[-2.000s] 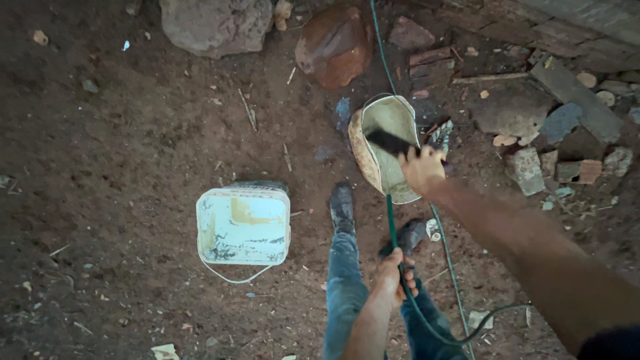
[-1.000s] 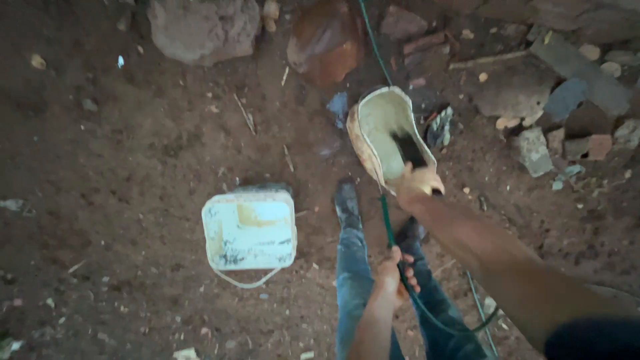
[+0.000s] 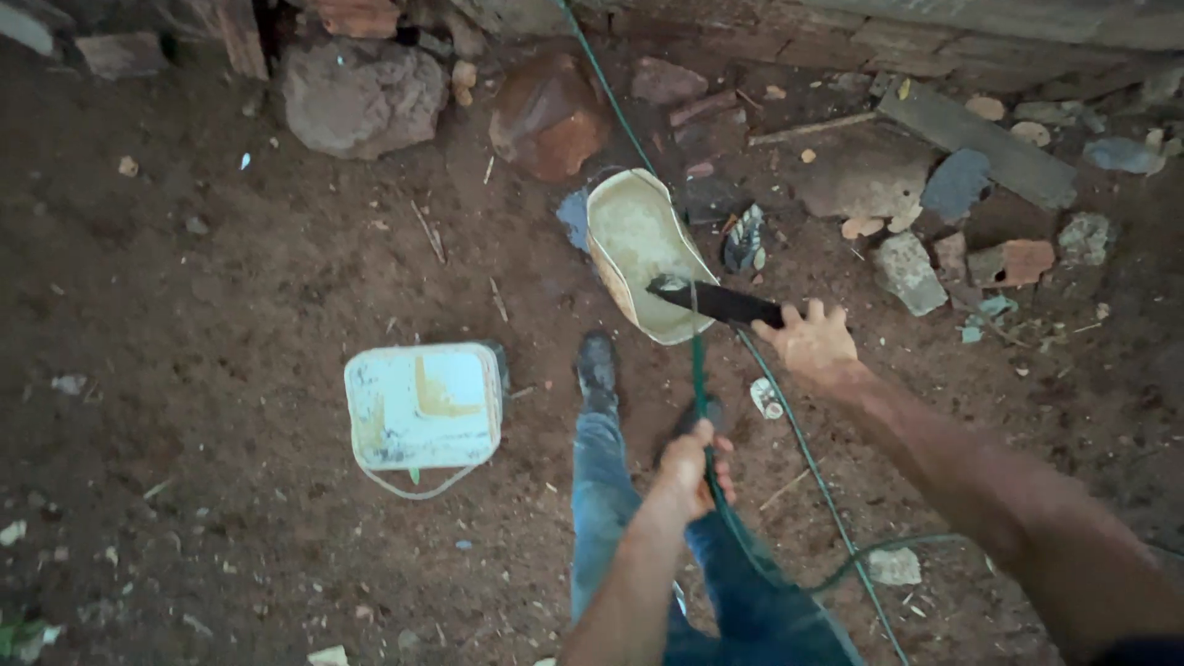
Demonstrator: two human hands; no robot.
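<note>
My left hand (image 3: 696, 467) is closed around a green garden hose (image 3: 698, 370), whose upper end reaches the near rim of a whitish bucket (image 3: 638, 222). The bucket's inside shows pale and looks wet. In my right hand (image 3: 814, 342) is one end of a long black object (image 3: 731, 301); its other end is over the bucket's opening, where a light splash or blur shows. What the black object is, I cannot tell. A second green line (image 3: 823, 490) runs along the ground between my arms.
A white rectangular bucket (image 3: 425, 407) with a wire handle stands to the left on bare soil. Large stones (image 3: 363, 97), a reddish rock (image 3: 550, 116), a flat board (image 3: 976, 143) and brick pieces (image 3: 1025, 262) lie along the wall's foot (image 3: 832, 42). My booted feet are below the bucket.
The black object was down inside the bucket one second ago; now it slants out over the right rim, and my right hand has moved right. My left hand keeps its hold on the hose.
</note>
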